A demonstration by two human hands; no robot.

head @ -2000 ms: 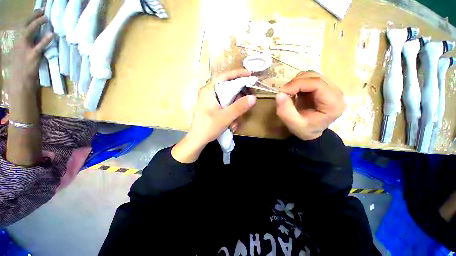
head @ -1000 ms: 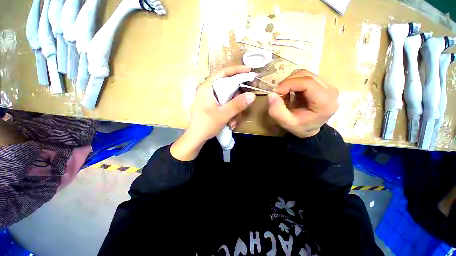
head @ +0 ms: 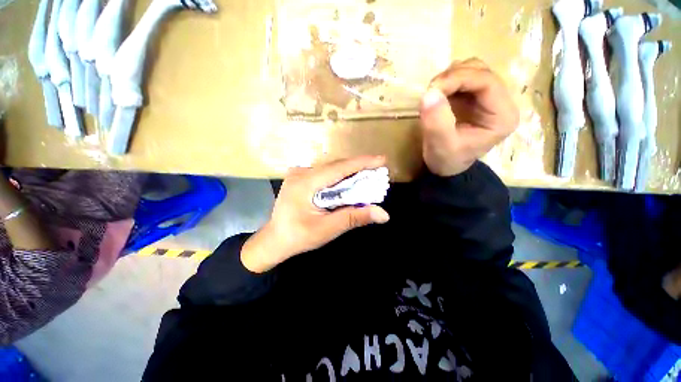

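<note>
My left hand (head: 302,213) is closed around a moulded part (head: 358,190), held over my lap just off the bench edge. Its scalloped, toothed end with a dark recess faces up between thumb and fingers; the rest is hidden by the hand. My right hand (head: 470,116) is over the bench, right of the work board (head: 306,86), with thumb and forefinger pinched together. A thin stick seems to lie at the fingertips, but it is too faint to tell. A round white puddle (head: 352,60) sits on the board.
Several pale moulded parts (head: 131,67) lie side by side at the left of the tan bench (head: 216,97). Several more (head: 569,82) lie at the right. A person's patterned sleeve (head: 37,276) is at the left, a dark-clothed person at the right. Blue stools stand beyond the bench edge.
My left hand has moved down off the bench and turned the part, so its toothed end faces up. My right hand has moved apart from it. The whole view has shifted slightly.
</note>
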